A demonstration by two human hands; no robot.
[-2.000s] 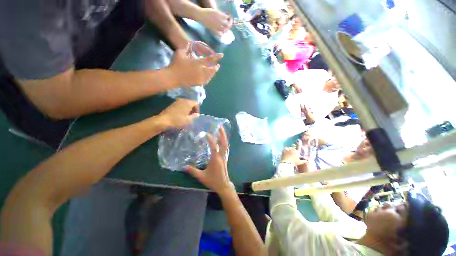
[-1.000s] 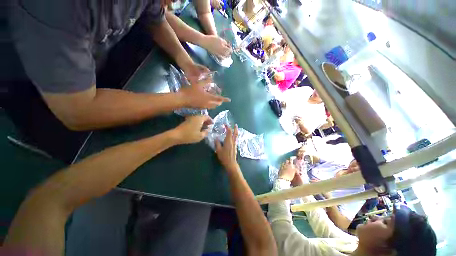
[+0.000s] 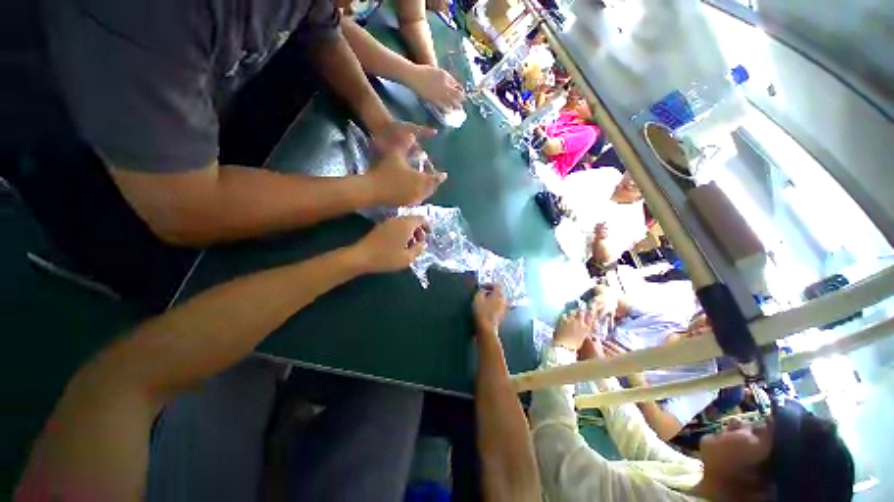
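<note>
A crinkled clear plastic bag (image 3: 446, 240) lies over the green table in front of me. My left hand (image 3: 397, 243) has its fingers curled on the near-left edge of this bag. A second clear film (image 3: 505, 273) lies against its right side; the border between the two is hard to see. My right hand (image 3: 490, 306) has its fingers closed at the lower edge of this right-hand film. The fingertips are small and blurred. No round part can be made out in either film.
A person in a dark grey shirt (image 3: 147, 93) works at the left, a hand (image 3: 402, 181) close to mine. Another person (image 3: 627, 471) sits at the right, behind a cream pipe (image 3: 627, 363). A black bundle (image 3: 549, 207) lies farther along the green table (image 3: 333, 319).
The large spread bag was drawn together and now lies crumpled higher on the table. My right hand has moved right, from that bag to the right-hand film. My left hand moved slightly right.
</note>
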